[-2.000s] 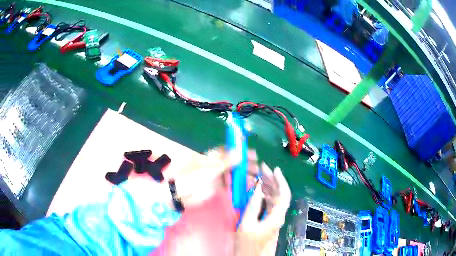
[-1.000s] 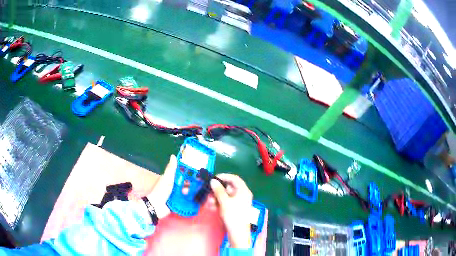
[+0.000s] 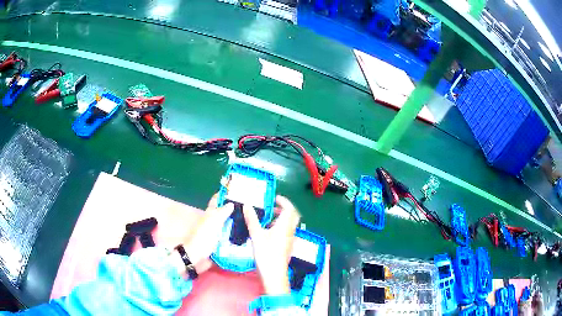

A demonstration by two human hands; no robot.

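A blue front housing [image 3: 249,185] lies inner side up in my hands, with the white back of a screen in its upper part. A black inner piece [image 3: 238,225] sits below the screen, under my fingers. My left hand [image 3: 212,231] grips the housing's left side. My right hand [image 3: 274,237] is at its right side, fingers on the black piece. A second blue housing [image 3: 317,241] with a white screen back and black piece lies on the mat at the right, partly behind my right arm. Loose black inner pieces [image 3: 142,228] lie at left.
A pink mat [image 3: 92,228] lies beneath. A clear tray with screens [image 3: 407,281] and several blue housings [image 3: 465,271] are at right. An empty clear tray stack [image 3: 31,185] is far left. Red and black clip leads [image 3: 277,142] run along the bench. A blue bin [image 3: 502,120] stands far right.
The housing in my hands has turned from its front face to its inner side. The black piece, held over its front before, now lies inside it below the screen.
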